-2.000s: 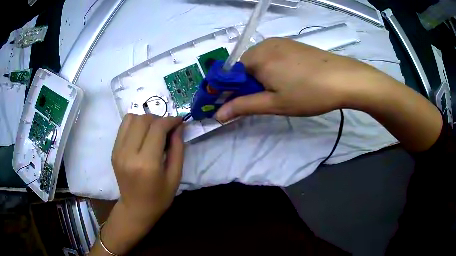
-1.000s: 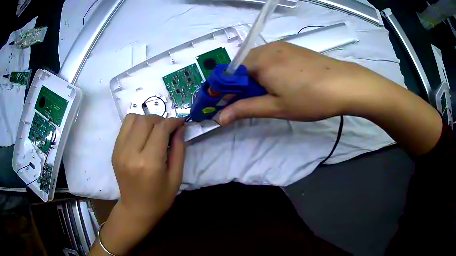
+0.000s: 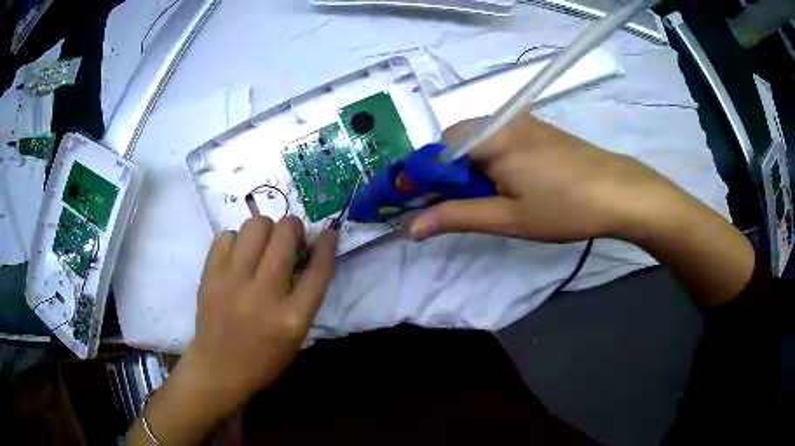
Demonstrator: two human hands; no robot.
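Observation:
A white housing [image 3: 244, 144] lies tilted on the cloth. Inside are a main circuit board [image 3: 315, 172], a round-spot circuit board [image 3: 377, 131] and thin black lead wires [image 3: 277, 188]. My left hand [image 3: 253, 300] holds the housing's near edge, its fingertips beside the wires; whether they also pinch a wire is hidden. Part of a small green board shows between its fingers. My right hand [image 3: 532, 187] is shut on a blue hot glue gun [image 3: 418, 185], its front end low over the boards' near edge. The nozzle tip is hard to make out. A long translucent glue stick [image 3: 545, 78] extends from its rear.
A second white housing [image 3: 122, 187] with green boards stands at the left. White cloth [image 3: 418, 287] lies under the work. Long silvery strips [image 3: 161, 78] lie at upper left and right. The gun's black cord [image 3: 575, 268] trails below my right wrist. A carton with white parts is at lower left.
The glue gun has tipped, its stick swinging right and its body moving slightly right, uncovering more of the boards. The housing has shifted slightly. My left hand has moved a little lower, its fingers more spread.

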